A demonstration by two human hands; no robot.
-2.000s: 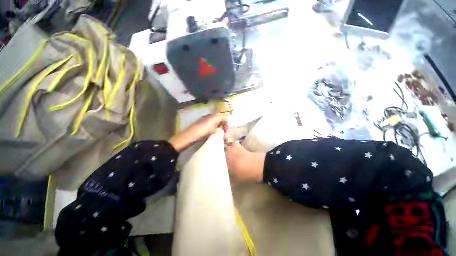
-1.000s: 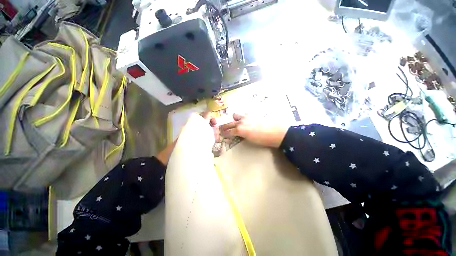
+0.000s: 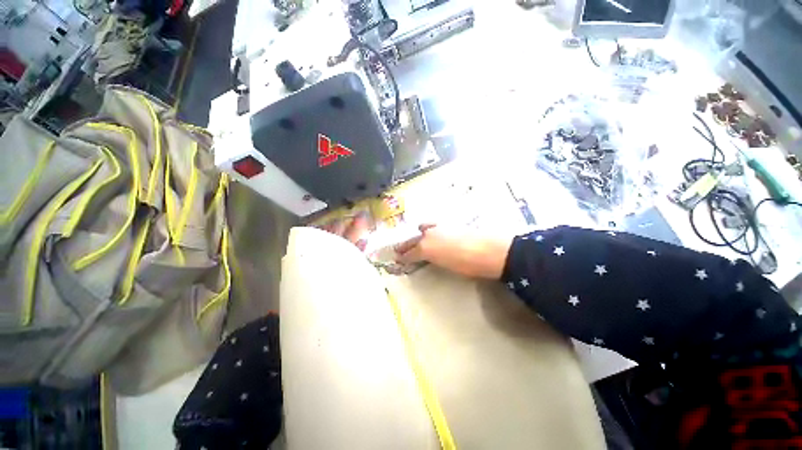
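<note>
A beige bag body (image 3: 352, 352) with a yellow binding (image 3: 418, 369) lies in front of me, its upper rim close to the sewing machine head (image 3: 325, 145). My right hand (image 3: 457, 250) holds the bag's rim between thumb and fingers, just below the yellowish work clamp (image 3: 387, 208). My left hand (image 3: 356, 230) is mostly hidden behind the bag; only some fingers show near the clamp, at the rim. What those fingers hold cannot be made out.
A stack of bag bodies (image 3: 114, 220) with yellow edges lies at left. Metal fittings (image 3: 585, 158) in clear plastic lie right of the machine, beside a slim tool (image 3: 521, 204). A control screen (image 3: 624, 13), brownish parts (image 3: 734, 114) and a green-handled tool (image 3: 768, 178) are farther right.
The view has shifted, so the machine sits lower. The bag's left side now stands up over my left forearm and hides more of it. My right hand stays at the rim.
</note>
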